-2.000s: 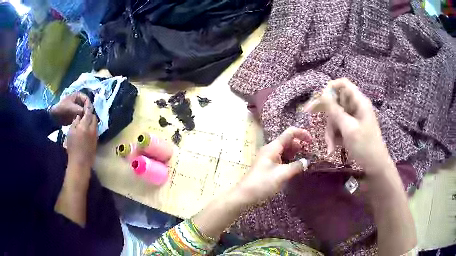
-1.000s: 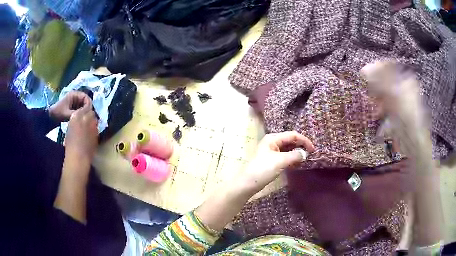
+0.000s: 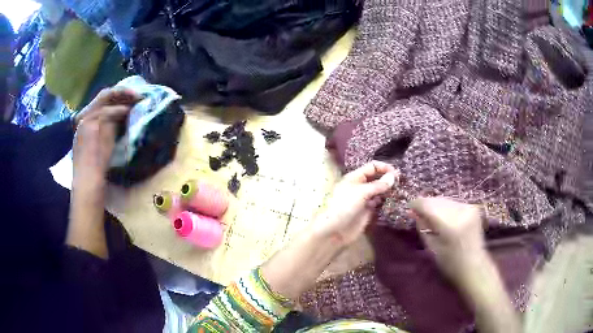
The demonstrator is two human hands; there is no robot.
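Observation:
The tweed coat [image 3: 442, 149], burgundy-grey and nubbly, spreads over the right half of the view, with its smooth maroon lining [image 3: 416, 279] turned up below. My left hand [image 3: 364, 195] pinches the tweed coat's edge, thumb against fingertips. My right hand [image 3: 448, 227] is a little to its right, over the edge between tweed and lining, fingers curled and blurred. A thin pale thread [image 3: 484, 188] seems to run over the tweed. No needle can be made out. A dark opening [image 3: 392, 147] shows in the tweed above my left hand.
Another person's hands [image 3: 97, 136] are at a white-blue plastic bag [image 3: 146, 101] at left. Three thread cones [image 3: 203, 230] stand close together on the pale table [image 3: 273, 208]. Small dark ragged pieces [image 3: 242, 151] lie behind them. Black garments [image 3: 240, 65] are heaped at the far side.
My right hand swung out to the right and has come back near my left hand. The lining's white label no longer shows. The other person has raised the bag and several more dark pieces show.

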